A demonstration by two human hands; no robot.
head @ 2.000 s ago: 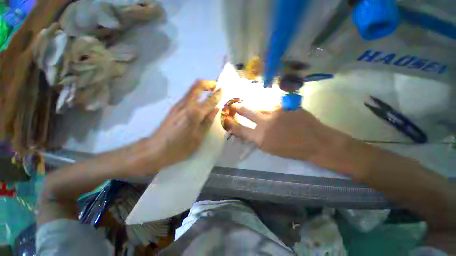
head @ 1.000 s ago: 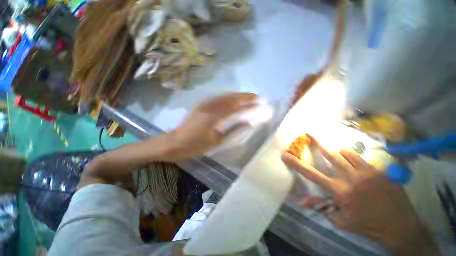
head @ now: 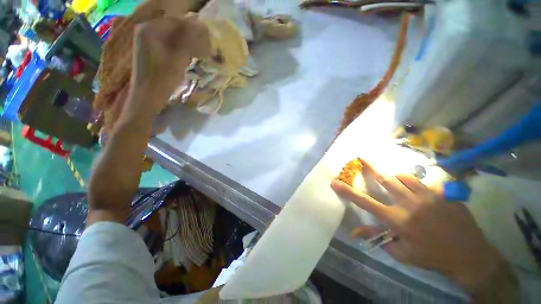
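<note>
A panel (head: pixel 290 237) lies white backing up, from the bright lamp area over the table's front edge. Brown textured fabric shows in its hole (head: pixel 351 172) and along its far edge. My right hand (head: pixel 415 219) rests beside the hole, index fingertip at its rim, with a thin silver tool (head: pixel 379 240), tweezers or snips, held in the curled fingers. My left hand (head: pixel 169 44) is raised at the upper left, over the brown panel stack (head: pixel 113 65) and the heap of small pale pieces (head: pixel 228 50). Its fingers are blurred, so its grip cannot be told.
The sewing machine head (head: pixel 468 65) is at right, with a blue strip (head: pixel 498 145) and a yellow part (head: pixel 436 139). Dark snips (head: pixel 527 231) lie at the right edge. A ruler strip (head: pixel 219 196) follows the table edge. Below are a black plastic bag (head: pixel 59 231) and stacked panels (head: pixel 193 228).
The view has swung left. My left hand has left the panel area and moved up to the stack and heap. My right hand has stayed by the panel's hole since the last frame.
</note>
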